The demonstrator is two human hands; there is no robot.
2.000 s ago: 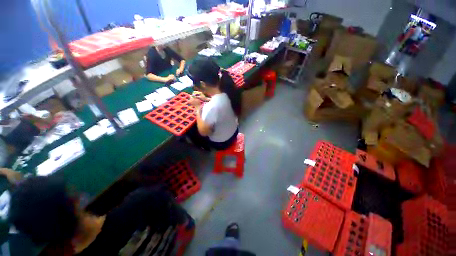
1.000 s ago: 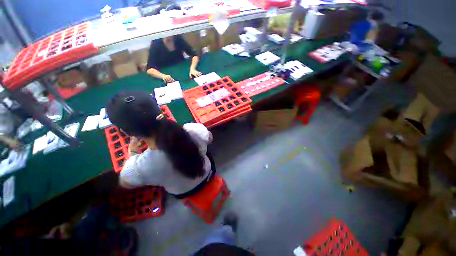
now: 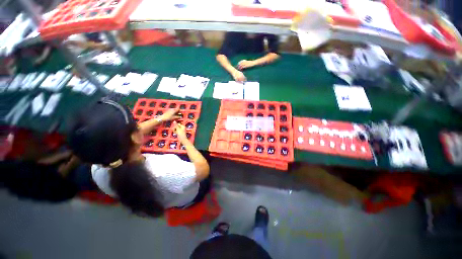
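Note:
Neither of my hands is in view. Nearest in front of me, a stack of red-orange turnover trays lies at the near edge of the green bench. Its top tray holds dark round pieces in the right-hand pockets, some left-hand pockets are empty, and a pale strip lies across it. To its right is a shallow red tray with rows of small white pieces. White product boxes lie behind the stack. Fine detail is blurred.
A seated person at the left reaches into another red tray. Another person's arms rest across the bench. A lit white shelf crosses above. A red stool stands on the grey floor; my feet show below.
The view has turned right and come closer to the bench. The tray stack now stands in front of me, and the floor cartons at the right have left the view.

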